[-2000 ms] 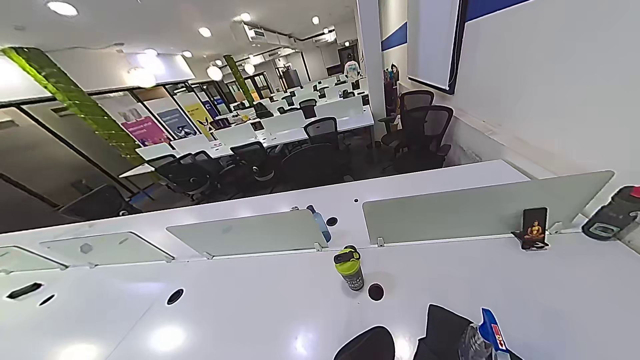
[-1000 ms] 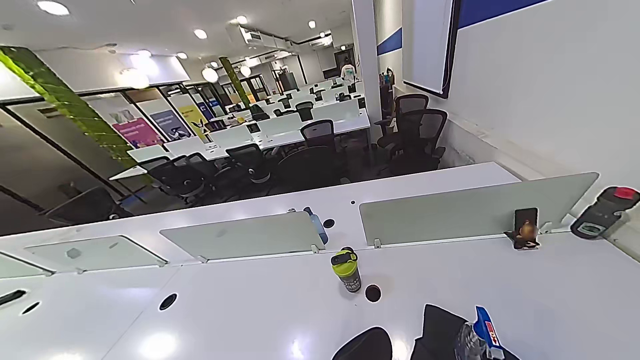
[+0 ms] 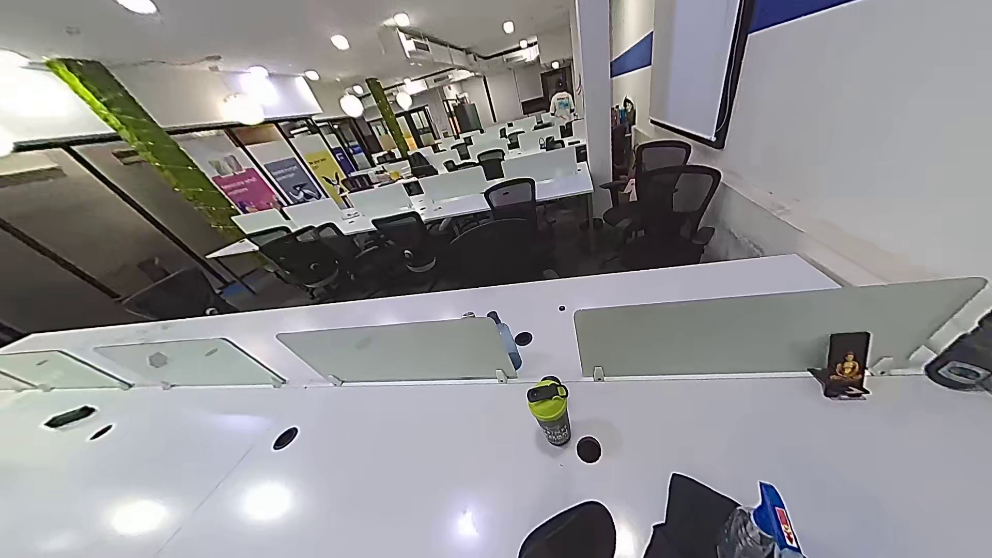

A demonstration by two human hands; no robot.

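Neither of my hands shows in the head view. A shaker bottle with a lime-green lid [image 3: 549,411] stands on the white desk [image 3: 372,457], just left of a round black cable grommet [image 3: 589,449]. Behind the frosted divider [image 3: 403,350] a blue bottle [image 3: 508,342] is partly hidden. A phone-like dark panel with a golden seated figure [image 3: 849,364] stands by the right divider [image 3: 728,333]. At the bottom edge are a black chair back [image 3: 572,532], a black item [image 3: 690,515] and a clear plastic thing with a blue part [image 3: 775,519], all cut off by the frame.
A dark device [image 3: 965,360] lies at the right edge, near the wall. Beyond the dividers stand black mesh chairs [image 3: 674,201] and further rows of white desks [image 3: 457,203]. Far back, a person [image 3: 561,102] in a light top is visible near a doorway.
The view has shifted slightly. On the desk, nothing has plainly moved.
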